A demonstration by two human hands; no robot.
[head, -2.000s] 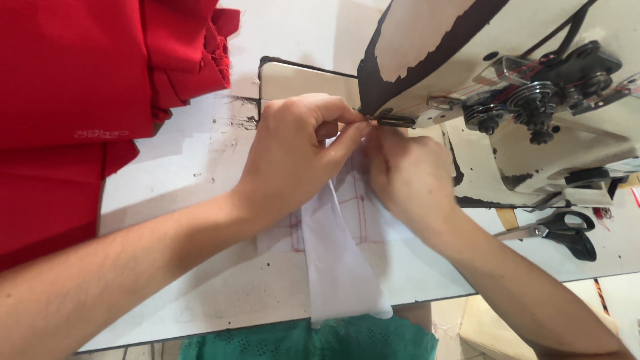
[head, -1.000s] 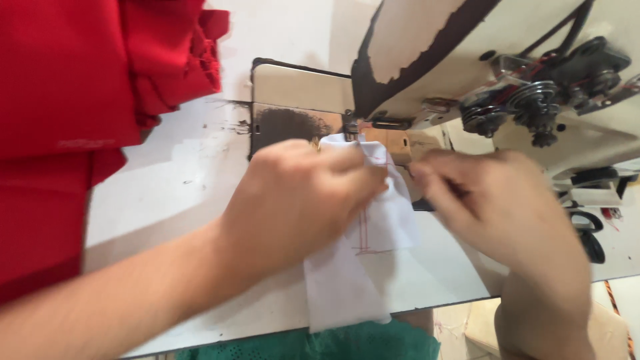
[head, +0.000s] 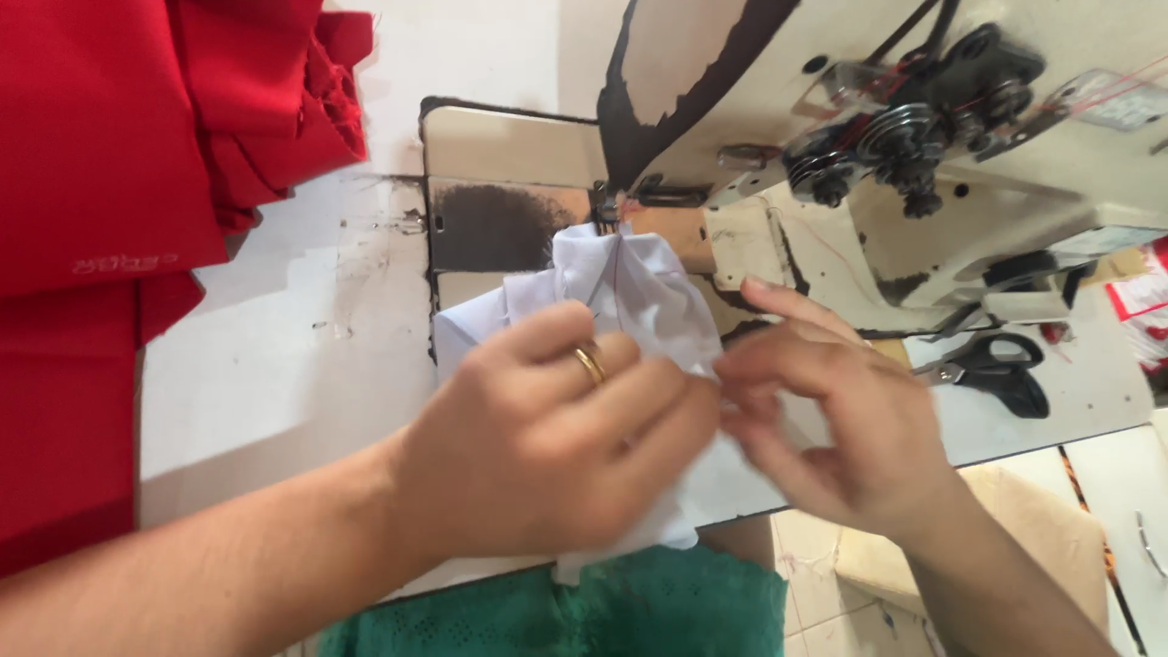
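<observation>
White fabric (head: 639,283), bunched up, lies with its upper edge at the presser foot (head: 606,208) of a sewing machine (head: 785,119). A dark line or thread runs down the cloth from the foot. Over the lower part of the cloth is my left hand (head: 566,429), a gold ring on one finger, its fingertips curled and partly hidden; whether it grips the cloth I cannot tell. My right hand (head: 830,411) is beside the cloth's right edge, blurred, thumb and fingers bent towards the left hand. Its fingertips are near the cloth, and a hold on it is not clear.
Red fabric (head: 91,164) is piled at the left of the white table (head: 237,411). Black-handled scissors (head: 995,370) lie at the right, beyond my right hand. Green fabric (head: 684,602) shows below the table's front edge. Tension discs (head: 899,137) protrude from the machine head.
My hands were together at the needle area two seconds ago; both are now lower, towards the table's front edge. The white cloth, flatter one second ago, is now bunched below the foot.
</observation>
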